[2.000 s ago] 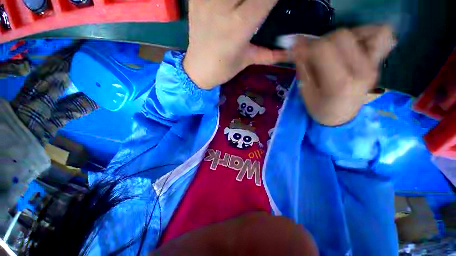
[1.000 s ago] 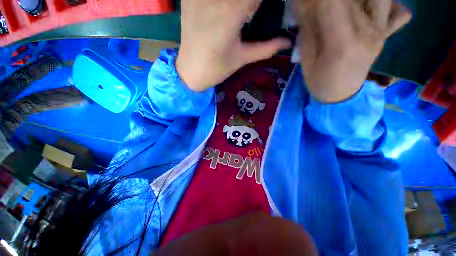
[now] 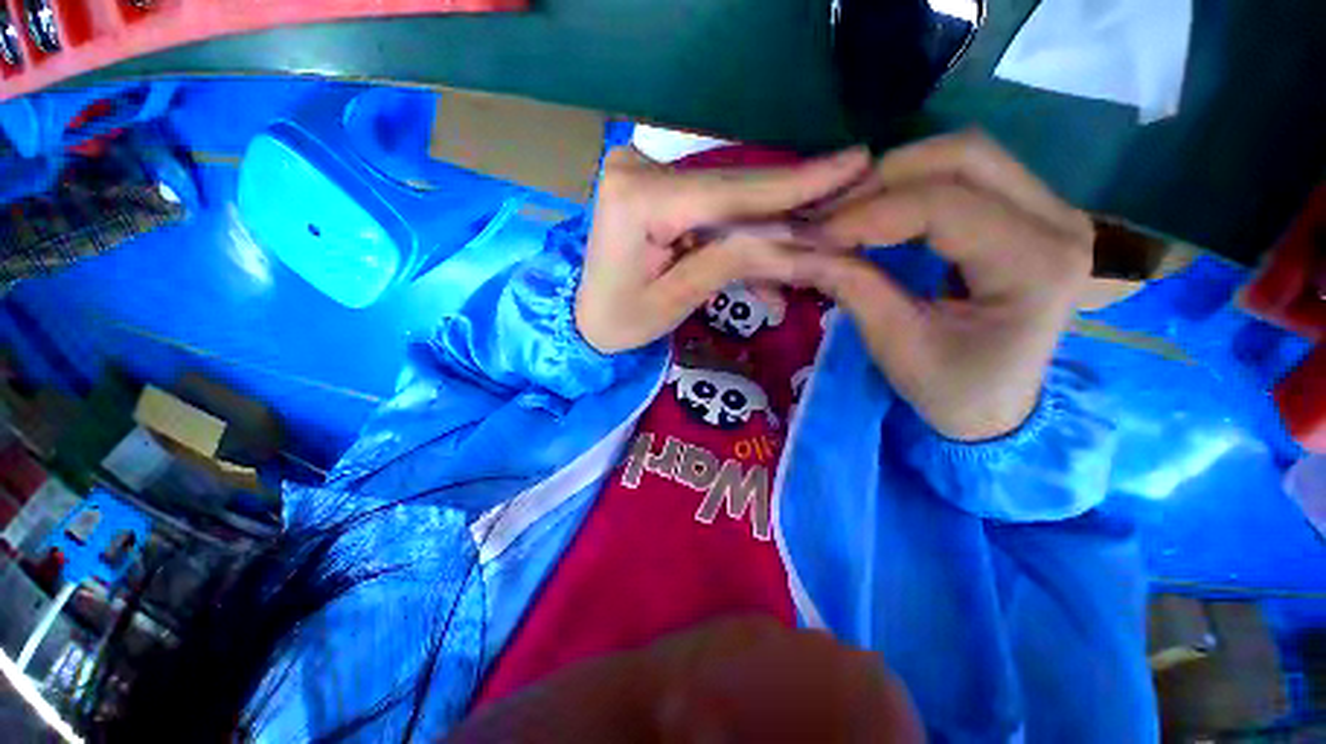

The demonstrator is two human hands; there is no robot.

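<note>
My left hand [image 3: 655, 247] and my right hand [image 3: 982, 269] are together in front of my chest, just off the near edge of the green bench [image 3: 640, 73]. Their fingertips and thumbs meet; whether anything small is pinched there cannot be told. A round glossy black unit [image 3: 909, 41] lies on the bench beyond my hands, cut off by the top edge of the picture. A white tissue or cloth [image 3: 1112, 51] lies flat on the bench to its right.
A red tray [image 3: 218, 26] with black parts in its pockets is at the upper left. More red tray [image 3: 1294, 284] shows at the right edge. Below the bench are a blue stool [image 3: 320, 218], a cardboard piece [image 3: 516, 138] and boxes on the blue floor.
My hands have come down off the bench toward my body, and their fingertips now meet. The white piece, earlier at my right hand, now lies on the bench. The black unit is more exposed.
</note>
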